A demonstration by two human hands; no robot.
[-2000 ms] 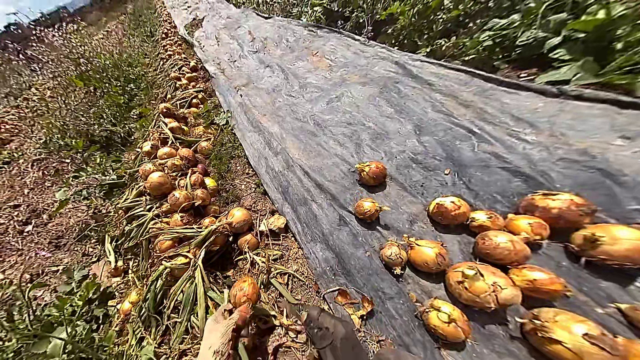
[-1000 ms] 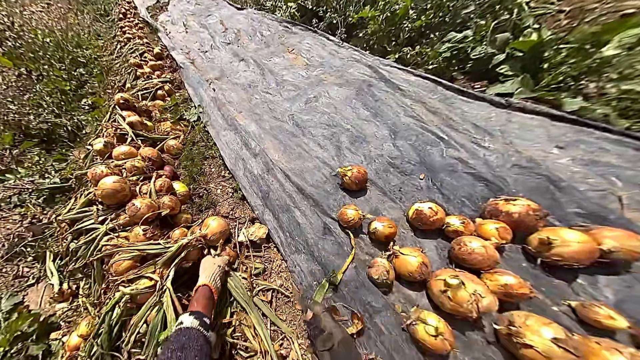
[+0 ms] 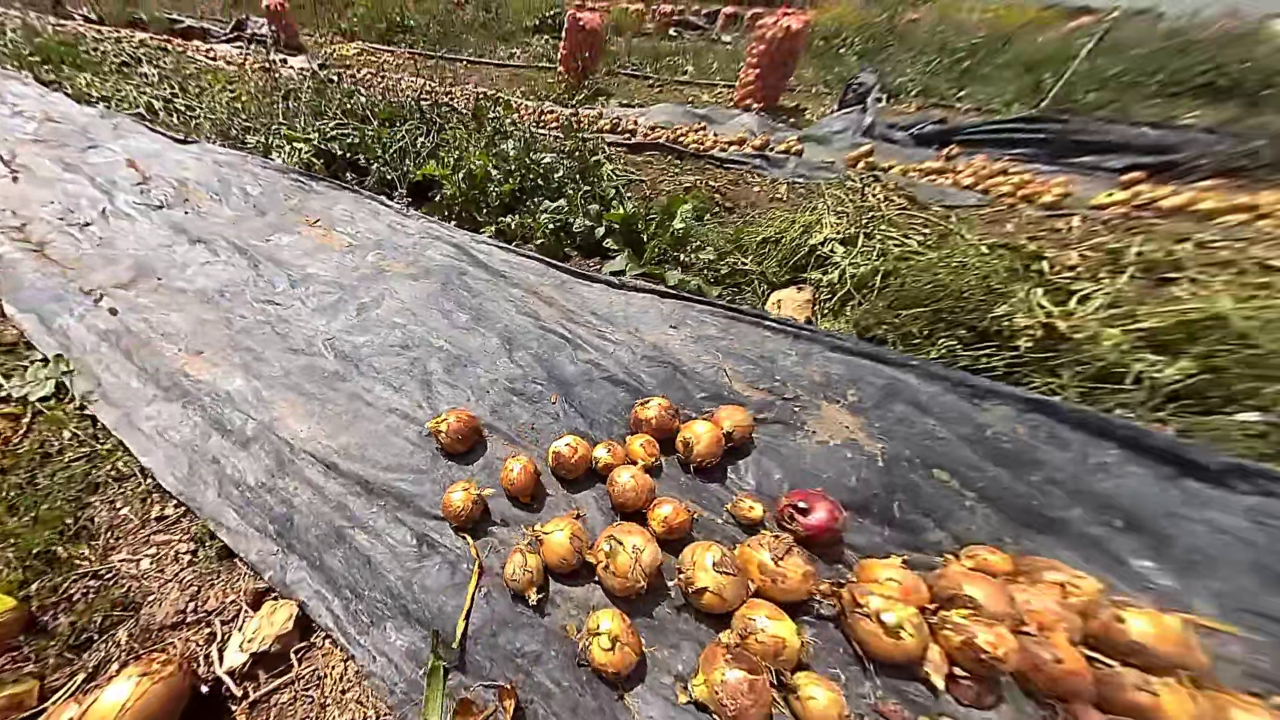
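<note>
Neither of my hands shows in the current view. Yellow onions (image 3: 626, 559) lie scattered on a long sheet of dark plastic mulch (image 3: 380, 330), crowding into a heap (image 3: 1030, 620) at the lower right. Among them is one red onion (image 3: 811, 516). A single onion (image 3: 456, 431) sits at the upper left of the group. A green and yellow onion leaf (image 3: 468, 592) lies on the sheet near its lower edge. At the lower left corner, an onion (image 3: 135, 690) rests on the soil beside the sheet, partly cut off by the frame.
Green weeds (image 3: 520, 180) border the sheet's far edge, with a pale stone (image 3: 792, 302) there. Beyond are more rows of onions (image 3: 690, 135) and filled red mesh sacks (image 3: 771, 58). A flat pale stone (image 3: 262, 635) lies on the dry soil at the near side.
The view has swung to the right. A hand on an onion in the left row one second ago is out of frame now. The leafy strand by the small onion also shows one second ago, not two.
</note>
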